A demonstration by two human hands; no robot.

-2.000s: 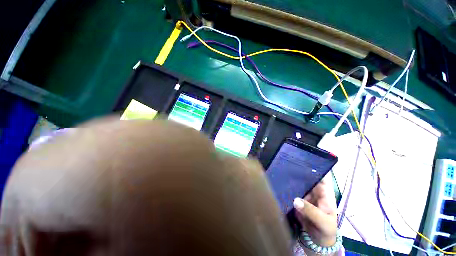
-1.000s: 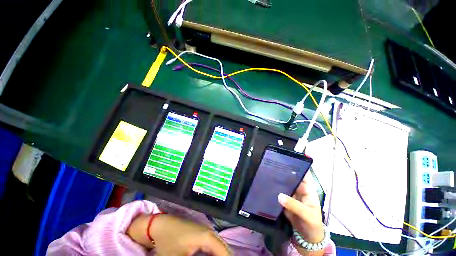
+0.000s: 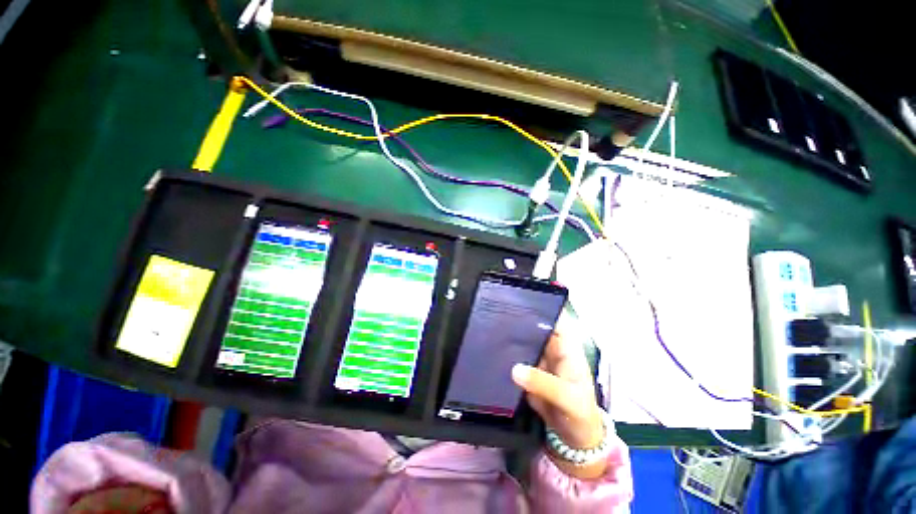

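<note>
A black phone tray (image 3: pixel 256 397) lies on the green bench with four slots. A yellow card (image 3: pixel 166 311) is in the left slot. Two smartphones with green list bars, one (image 3: pixel 273 301) and another (image 3: pixel 387 321), lie in the middle slots. A smartphone with a dark grey screen (image 3: pixel 502 346) is at the right slot, with a white plug lead (image 3: pixel 548 259) in its top end. My right hand (image 3: pixel 562 387) grips this phone's right edge, thumb over the screen. My left hand is not visible; only a pink sleeve shows at the bottom left.
Paper sheets (image 3: pixel 683 301) lie right of the tray, crossed by yellow and purple cables. A power strip (image 3: pixel 778 331) with plugs is at far right. A raised platform (image 3: pixel 472 50) stands behind. Another black tray (image 3: pixel 793 120) lies at upper right. A blue bin (image 3: pixel 100 412) is lower left. A blue sleeve shows lower right.
The left hand, a large blur over the tray two seconds ago and low in front of it one second ago, has left the picture. The view has shifted, so the tray appears further left.
</note>
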